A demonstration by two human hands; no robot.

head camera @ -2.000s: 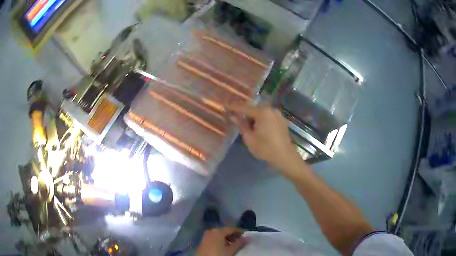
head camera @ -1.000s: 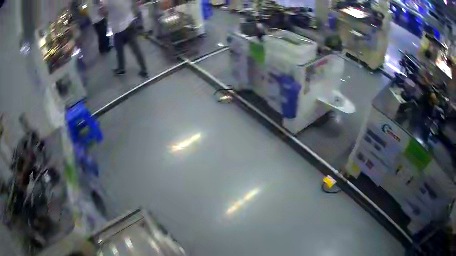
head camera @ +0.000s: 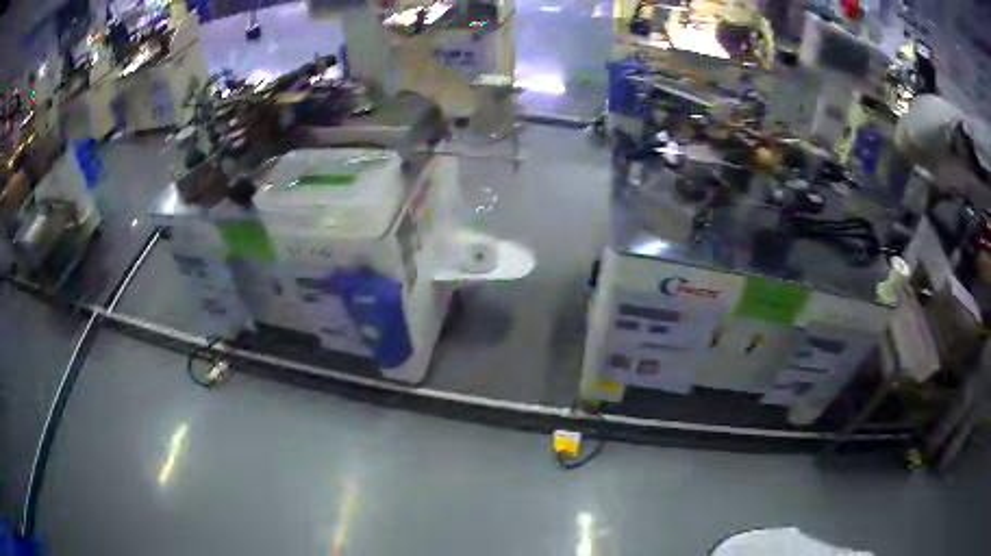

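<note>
Neither of my hands is in the picture. Nearest in front of me is grey floor with a floor strip running across it. Beyond the strip stand a white machine cabinet with a blue item on its front and a second white cabinet with a green label. A blurred white shape, which I cannot identify for certain, is cut off by the bottom edge at the right.
A white rounded shelf juts out between the cabinets. A yellow item with a black cable lies at the floor strip. Dark machinery stands on the right cabinet. A blurred person shows at the far right.
The view has swung from the orange-row trays and both hands to the floor, then further right to the cabinets. My hands have left the picture.
</note>
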